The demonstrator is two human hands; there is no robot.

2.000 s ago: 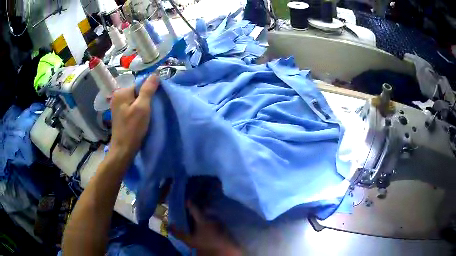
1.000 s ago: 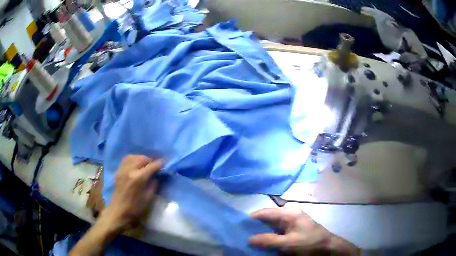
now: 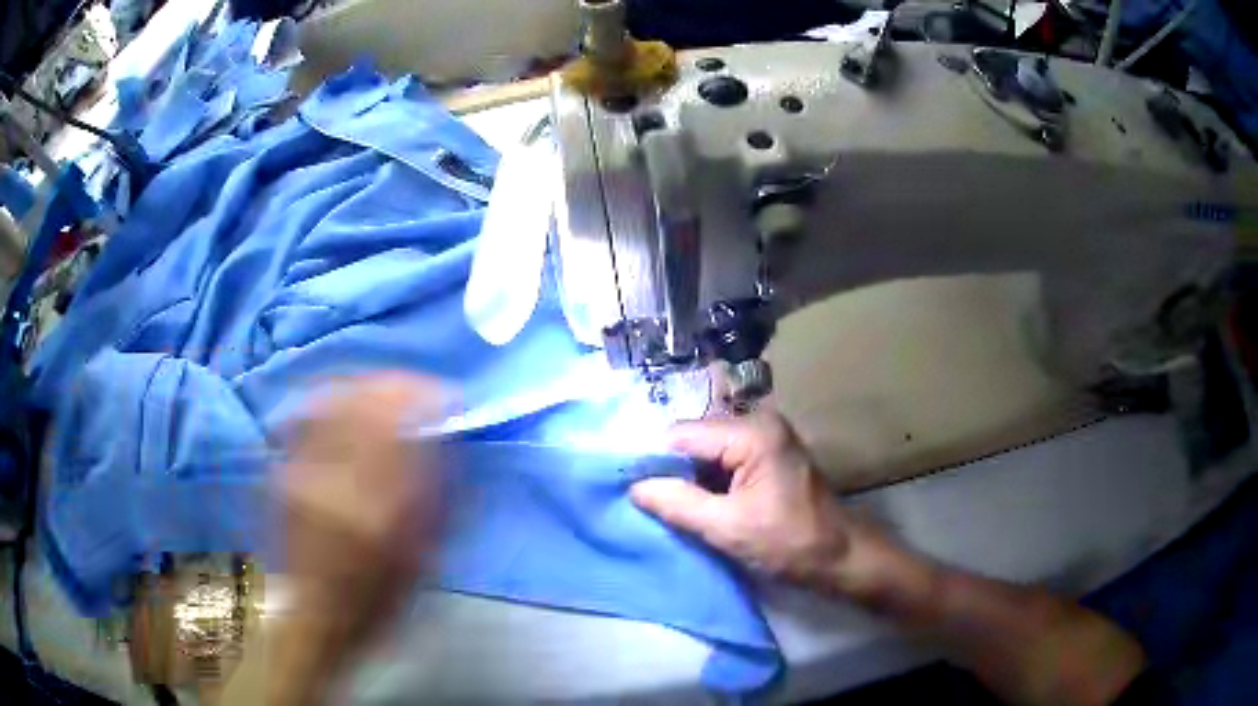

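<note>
A light blue garment body (image 3: 317, 262) lies heaped left of the sewing machine head (image 3: 883, 193). A flat blue piece (image 3: 552, 531) with straight edges lies in front, its far edge near the lit needle area (image 3: 655, 393). My right hand (image 3: 752, 503) pinches this piece by its edge between thumb and fingers, just in front of the presser foot area. My left hand (image 3: 359, 483) is blurred over the cloth at the left; its fingers and any hold cannot be made out. The exact needle position is lost in glare.
A white tongue-shaped piece (image 3: 511, 241) hangs left of the head. A tan post (image 3: 607, 62) with yellow wrapping stands on top. Blue cut pieces (image 3: 207, 83) are piled at the back left. Yellow printed tape (image 3: 200, 621) is on the table's front left edge.
The view has shifted toward the machine. My right hand has moved with the blue piece up to the needle area. My left hand no longer visibly pinches the strip's end. The machine light shows brightly.
</note>
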